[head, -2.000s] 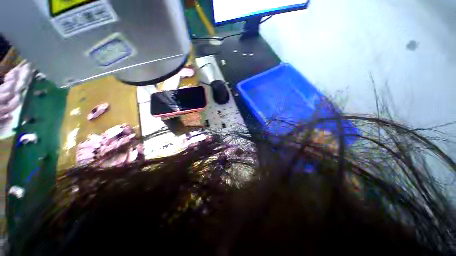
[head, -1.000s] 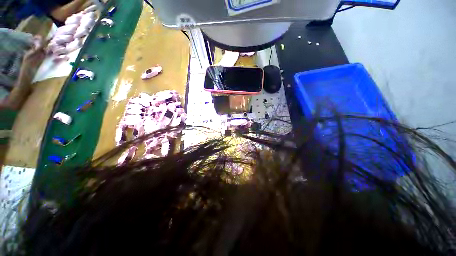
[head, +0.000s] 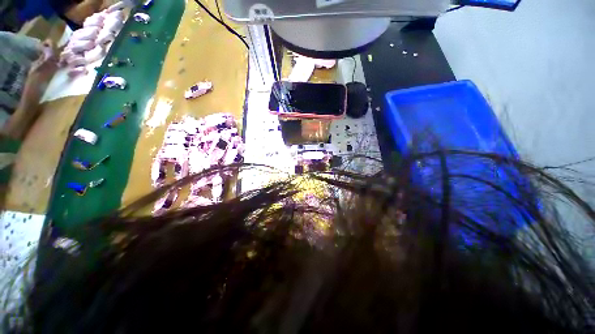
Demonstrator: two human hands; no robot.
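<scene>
Neither of my hands shows; dark hair covers the lower half of the view. A pile of pink-white plastic housings [head: 207, 147] lies on the tan bench, left of the machine table. One single housing [head: 198, 90] lies apart above the pile. A brightly lit yellowish fixture [head: 306, 192] under the machine head is mostly hidden by hair. A pinkish part [head: 313, 156] shows at its upper edge. The pale machine head [head: 329, 32] with its round dark-rimmed lens ring hangs above.
A smartphone [head: 308, 98] lies beside a black mouse [head: 357, 100]. A blue bin [head: 450, 89] stands on the right. The green belt [head: 145, 55] on the left carries blue pieces and white housings. Beyond it are a person's arm [head: 31, 117] and stacked pink parts [head: 94, 34].
The view has swung left, then settled, so the belt and pile show more fully. The blue bin held something brownish at first, which no longer shows. Belt pieces have shifted slightly.
</scene>
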